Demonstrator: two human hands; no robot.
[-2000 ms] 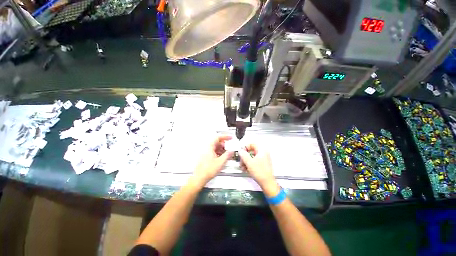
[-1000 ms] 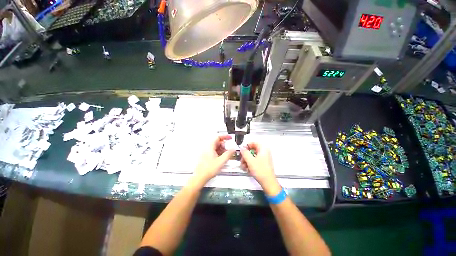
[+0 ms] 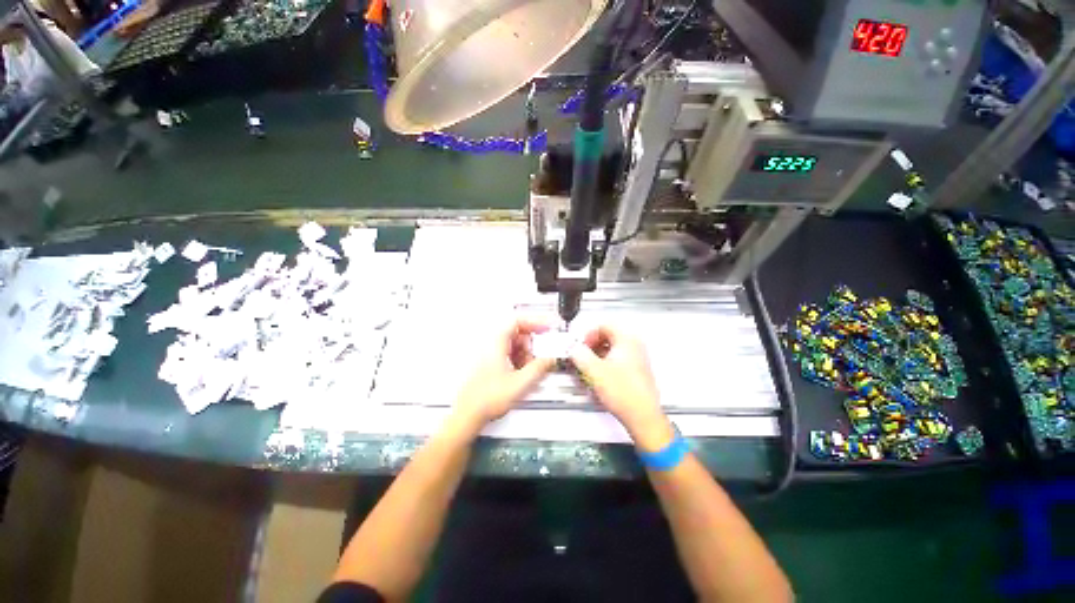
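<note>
My left hand (image 3: 507,375) and my right hand (image 3: 612,370) meet over the pale base plate (image 3: 454,283), directly under the soldering iron (image 3: 581,200). My left fingertips pinch a small white plastic part (image 3: 548,344). My right fingertips are closed at its right side on something small; a dark bit shows between the hands, probably a circuit board or the fixture, mostly hidden. The iron's tip is just above the fingertips; whether it touches anything cannot be told.
White parts lie heaped on the left (image 3: 271,318). A black tray (image 3: 843,253) on the right holds circuit boards (image 3: 872,377), with a fuller tray beyond. A fume hood (image 3: 495,59) hangs above. The temperature controller (image 3: 884,71) and counter display (image 3: 784,165) are upper right.
The iron was lower a second ago and is now raised. The counter went from 5224 to 5225. My right hand has shifted slightly, and both hands remain under the tip.
</note>
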